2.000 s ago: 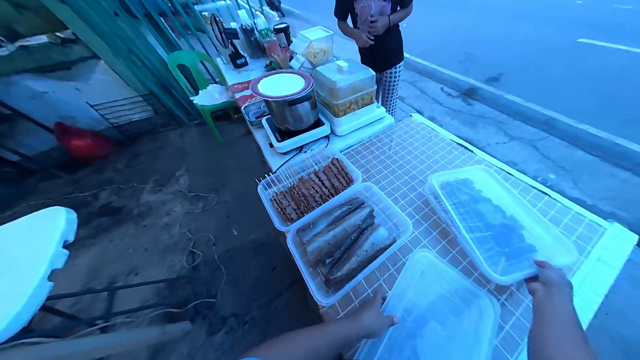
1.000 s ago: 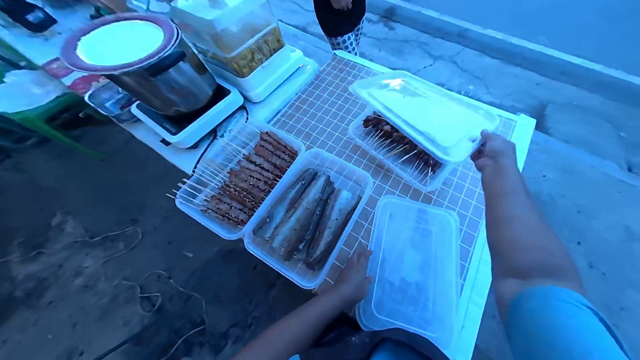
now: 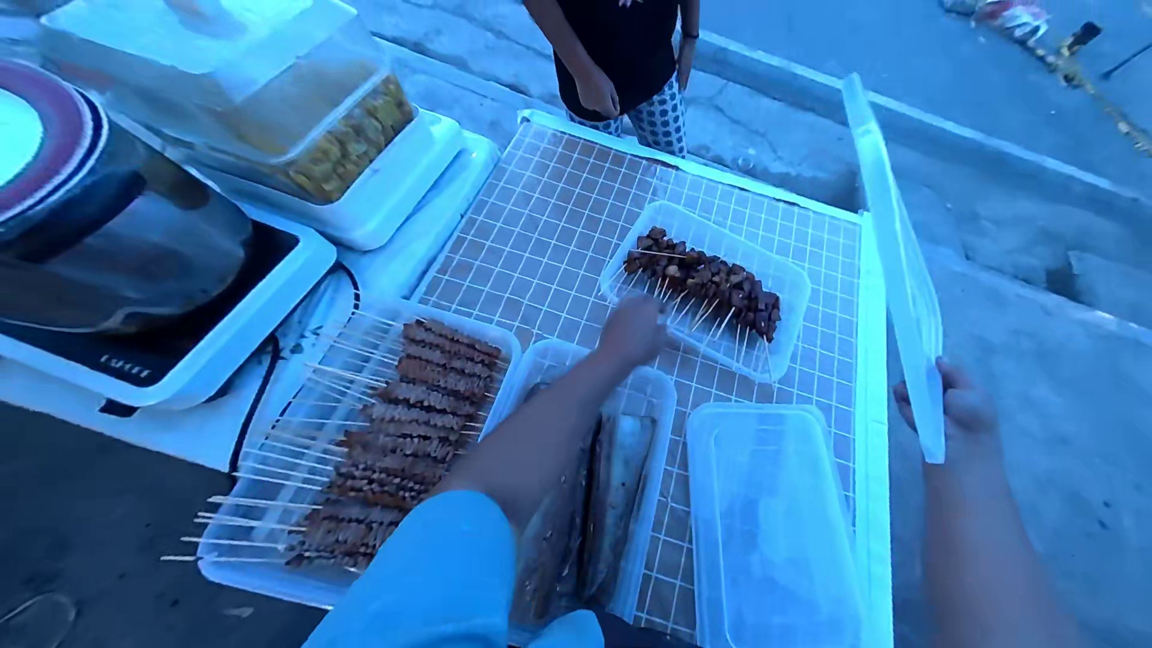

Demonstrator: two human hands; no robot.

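Note:
My right hand (image 3: 963,400) grips a translucent plastic lid (image 3: 900,270), held on edge beyond the table's right side. My left hand (image 3: 634,331) reaches over the near left edge of a plastic container of dark meat skewers (image 3: 706,283), by the stick ends; whether its fingers hold a stick cannot be told. Left of my left forearm a larger tub holds many skewers of pleated meat (image 3: 414,405). Partly under that forearm, another tub holds long, dark-and-pale pieces, perhaps fish (image 3: 616,504). A translucent plastic lid or lidded container (image 3: 774,522) lies at the near right.
The table (image 3: 540,198) has a white-grid top and a raised white rim. At the left, a large pot (image 3: 117,225) sits on a portable cooktop (image 3: 270,297). Behind it stands a clear lidded box of yellowish food (image 3: 351,144). A person (image 3: 621,54) stands beyond the far edge.
The right hand has swung the lid off the dark meat skewers, out to the right. The left hand has moved from the near right lid to the skewer container. The view is closer over the table.

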